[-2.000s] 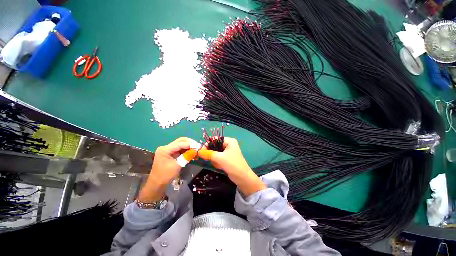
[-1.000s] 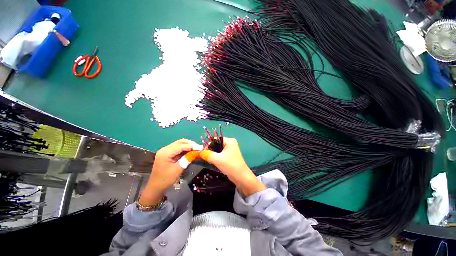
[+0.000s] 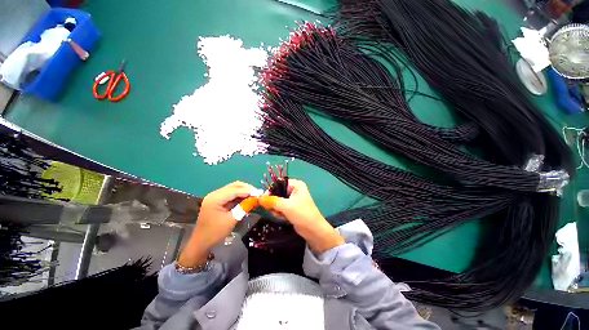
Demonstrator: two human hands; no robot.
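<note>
My right hand [image 3: 296, 205] holds a small bunch of black cables [image 3: 280, 187] with red and dark wire ends pointing up. My left hand [image 3: 223, 209] meets it, thumb tips in orange and white coverings touching; a tiny white piece shows between the fingertips, too small to make out fully. A loose heap of tiny white connector housings [image 3: 223, 103] lies on the green mat beyond my hands. Thick hanks of black cables [image 3: 387, 135] with red ends touch the heap's right side. A dark bunch with pale-tipped ends [image 3: 268, 242] is at my lap.
Orange-handled scissors [image 3: 112, 86] and a blue bin [image 3: 61, 58] with white cloth lie at the left. Clear film [image 3: 549, 180] wraps the big bundle at the right. A fan [image 3: 571, 51] and crumpled tissue [image 3: 566, 258] are far right. Black cables [image 3: 22, 251] hang below the bench's left edge.
Both hands stay together at the bench edge, with only small finger shifts. The wire ends in the bunch have moved slightly.
</note>
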